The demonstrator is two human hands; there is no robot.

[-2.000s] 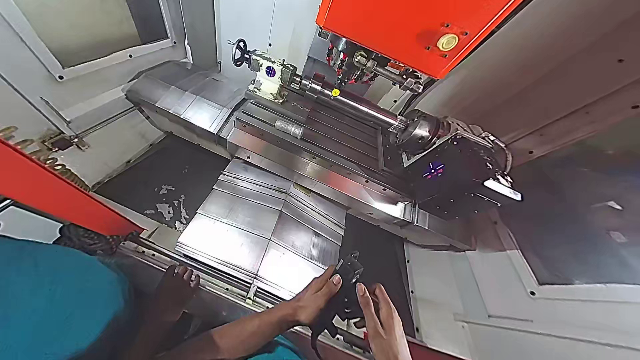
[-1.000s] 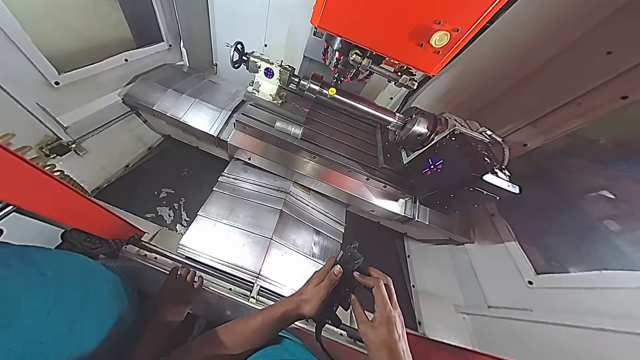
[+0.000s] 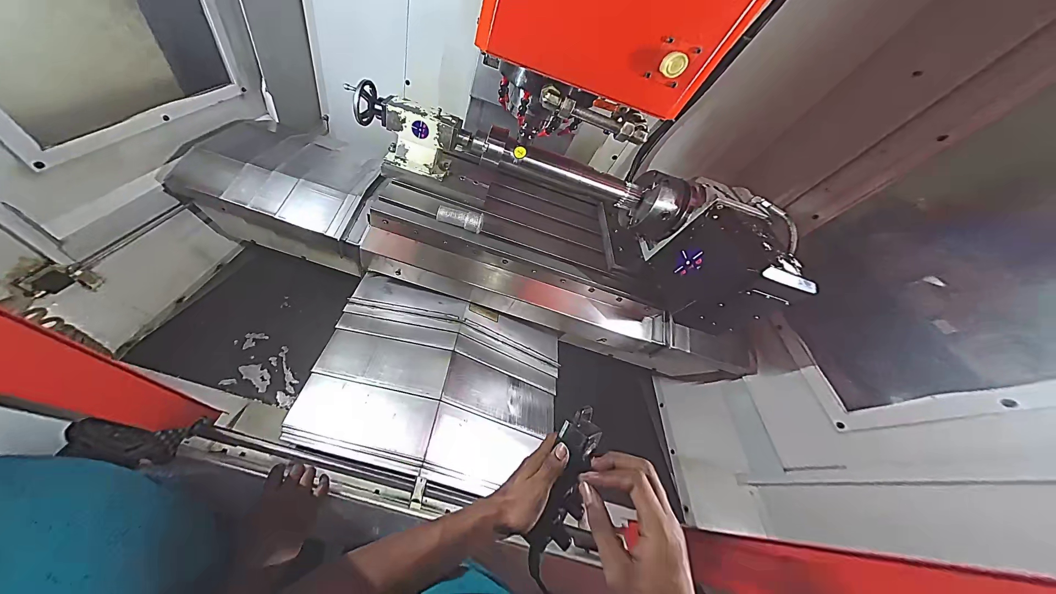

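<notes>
My left hand point(image 3: 532, 491) is closed round a black handheld control pendant point(image 3: 581, 441) with a cable running down from it. Close to the pendant's right side is my right hand point(image 3: 639, 520), fingers bent and apart; whether a fingertip touches the pendant cannot be told. Beyond both hands, a steel shaft point(image 3: 569, 172) lies between a tailstock point(image 3: 422, 136) with a handwheel point(image 3: 365, 103) and a chuck point(image 3: 662, 202) on a black rotary unit point(image 3: 701, 264). A yellow round mark point(image 3: 520, 153) shows on the shaft.
The red spindle housing point(image 3: 610, 49) hangs over the slotted machine table point(image 3: 528, 223), where a short metal cylinder point(image 3: 459, 218) lies. Metal way covers point(image 3: 412, 388) slope toward me. A bare foot point(image 3: 289, 503) rests at the lower left, near the door rail point(image 3: 330, 454) and a red panel point(image 3: 91, 371).
The fingers of my right hand have shifted and bent beside the pendant. My left hand has kept its hold. The shaft and machine table look unchanged.
</notes>
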